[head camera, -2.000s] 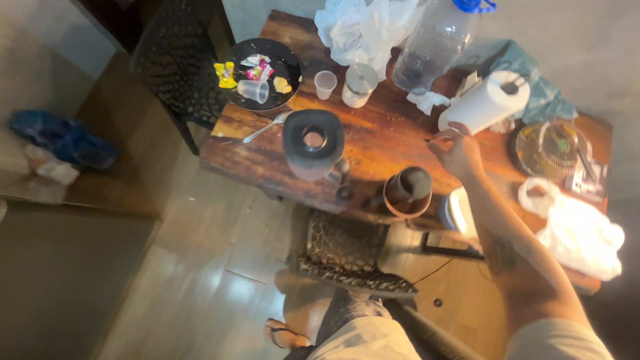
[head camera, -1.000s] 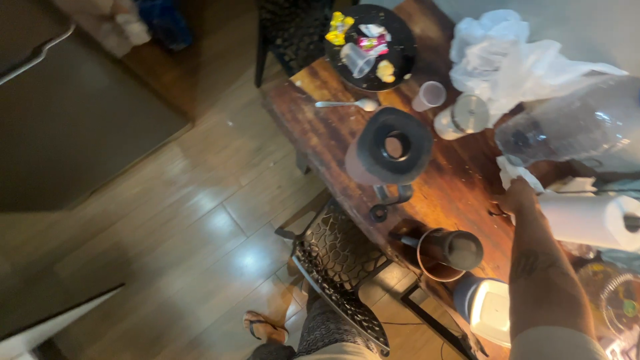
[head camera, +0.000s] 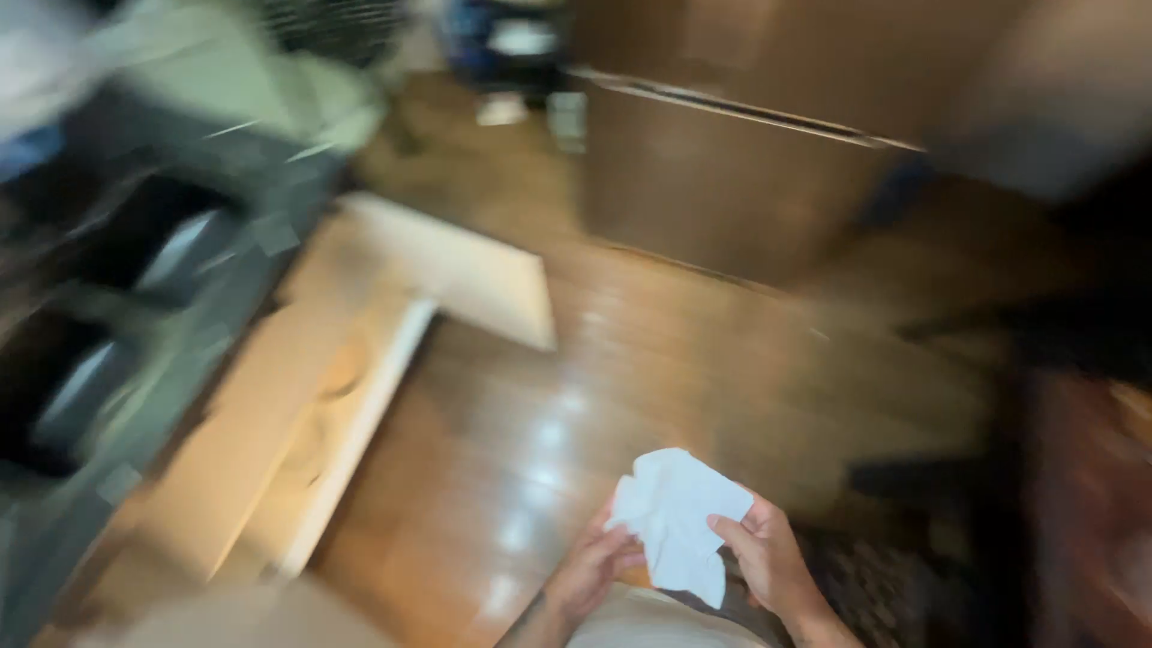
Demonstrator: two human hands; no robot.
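A crumpled white paper towel (head camera: 679,522) is spread between both hands, low and right of the middle of the head view. My left hand (head camera: 594,562) pinches its left edge between thumb and fingers. On the opposite side, my right hand (head camera: 763,549) grips the towel with the thumb on top. The sheet hangs in front of my torso, over the floor, with its lower corner drooping between the hands. Motion blurs much of the surroundings.
At left runs a dark counter (head camera: 261,243) with sink-like basins, above an open drawer (head camera: 360,441). A pale cabinet door (head camera: 477,279) juts over the wooden floor (head camera: 576,405). A brown refrigerator-like cabinet (head camera: 711,180) stands ahead. The wooden table's edge (head camera: 1089,513) is at far right.
The view has swung far from the table toward the counter. One second ago an arm reached to white paper beside the roll; now both hands hold a paper towel in front of the body.
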